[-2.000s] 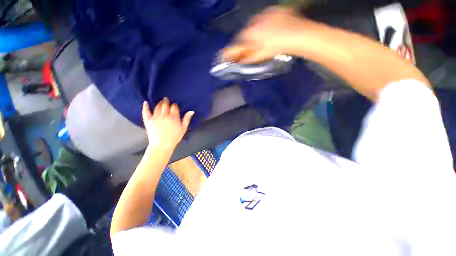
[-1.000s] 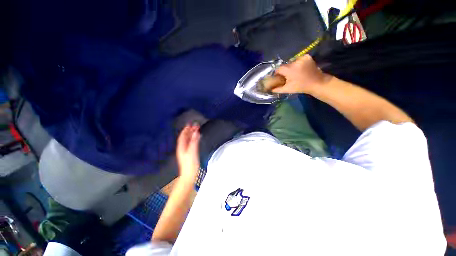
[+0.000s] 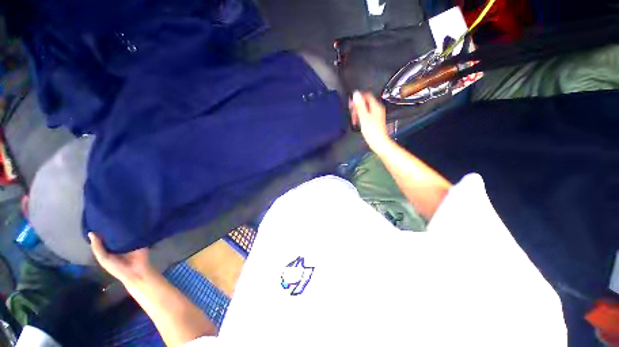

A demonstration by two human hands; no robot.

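A navy garment [image 3: 210, 129] lies over a grey padded board [image 3: 58, 203], whose rounded end shows at the left. My left hand [image 3: 125, 261] is at the garment's lower left edge, thumb up against the cloth and fingers partly hidden; it holds that edge. My right hand [image 3: 368, 118] is just beside the garment's right end, fingers raised; I cannot tell if it touches the cloth. The silver iron [image 3: 424, 78] with its brown handle rests on a dark pad [image 3: 366, 64] at the upper right, out of my hands.
A yellow hose [image 3: 480, 17] runs up from the iron past a white card [image 3: 448, 30]. Below the board are blue crates [image 3: 197, 288] with a tan piece [image 3: 218, 266]. A white sleeve of another person [image 3: 34, 337] shows at the lower left. Dark cloth [image 3: 516, 183] lies at the right.
The iron has been let go and now rests on the pad. My right hand has come back to the garment's right end. My left hand has moved left to its lower edge. The garment lies flatter.
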